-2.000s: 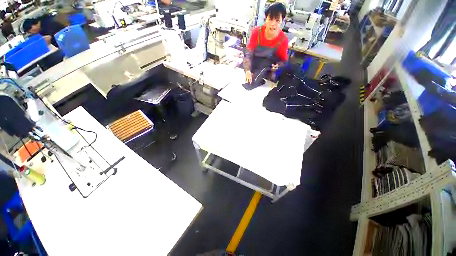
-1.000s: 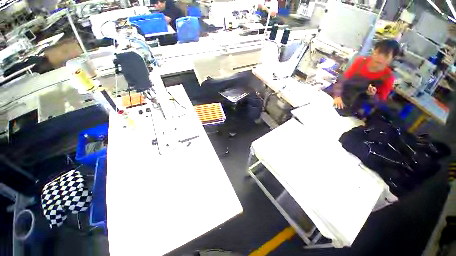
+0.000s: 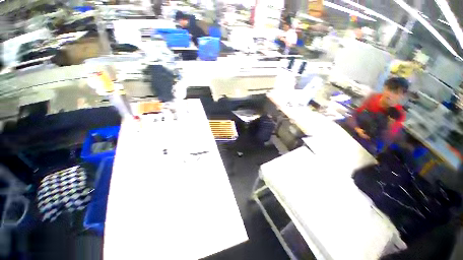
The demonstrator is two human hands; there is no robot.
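Neither of my hands is in view. A white-topped table lies nearest in front of me, with a blurred sewing machine at its far end. A second white table stands to the right. A pile of black panels with thin silver lines lies at that table's right side. The picture is blurred, so single panels cannot be told apart.
A person in a red top and dark apron is behind the pile. A stool with a checked cover and blue bins are at the left. A slatted orange seat stands between the tables. Dark floor runs between them.
My view has swung left and then up. The shelves at the right have left the picture, and the checked stool and blue bins have come in. The person in red has leaned down.
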